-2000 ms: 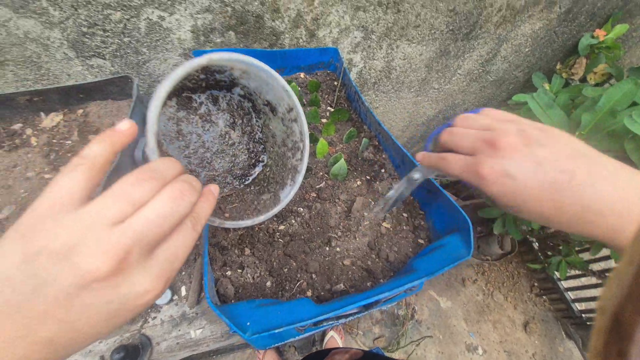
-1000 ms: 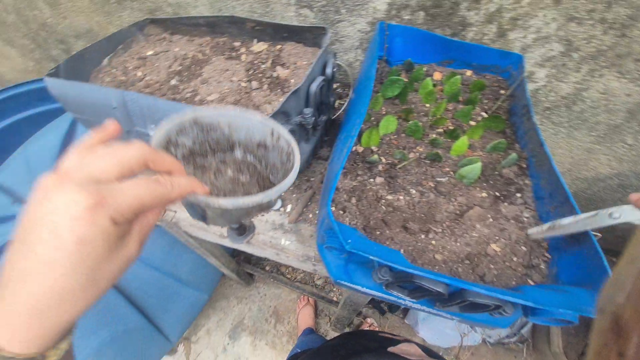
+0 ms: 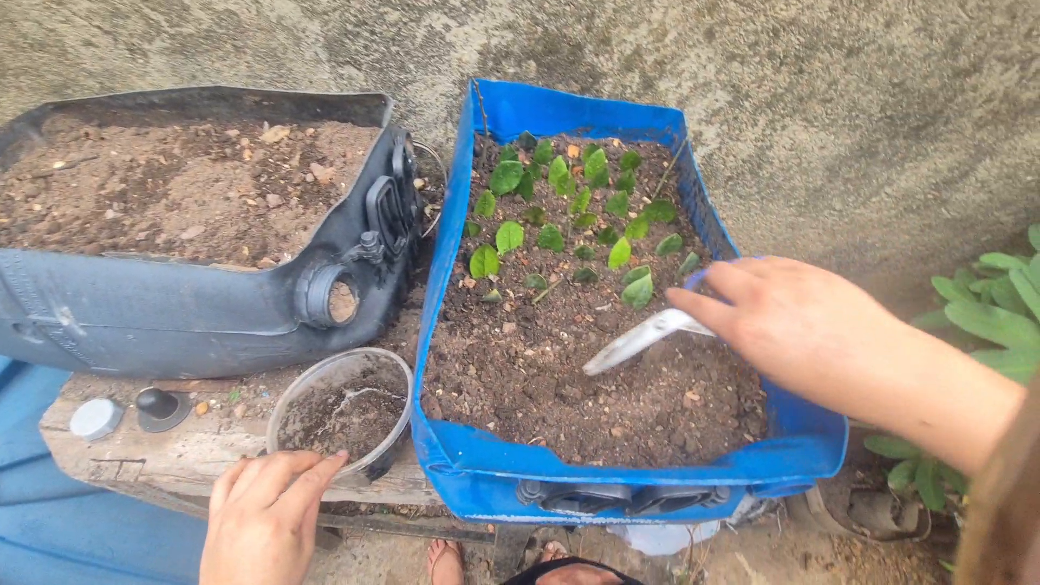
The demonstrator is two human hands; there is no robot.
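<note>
My right hand [image 3: 780,325] grips the blue handle of a pair of scissors [image 3: 638,337], whose blades look closed and point down-left over the bare soil [image 3: 585,406] in a blue plastic planter [image 3: 630,475]. Several small green leafy cuttings [image 3: 569,211] stand in that soil's back half. On the wooden bench left of the planter is a clear plastic tub [image 3: 284,398] with dark soil inside. My left hand [image 3: 272,508] is at the tub's near rim, its fingers on the edge.
A dark grey cut-open plastic container [image 3: 162,296] full of soil stands at the left. A white cap [image 3: 96,418] and a black stopper [image 3: 158,406] lie on the wooden bench [image 3: 203,455]. A concrete wall [image 3: 812,97] rises behind; a leafy plant [image 3: 991,317] grows at the right.
The tub was held up in my left hand over the planter, then moved left; now it rests on the bench. The scissors, at the planter's right edge a second ago, are over its soil.
</note>
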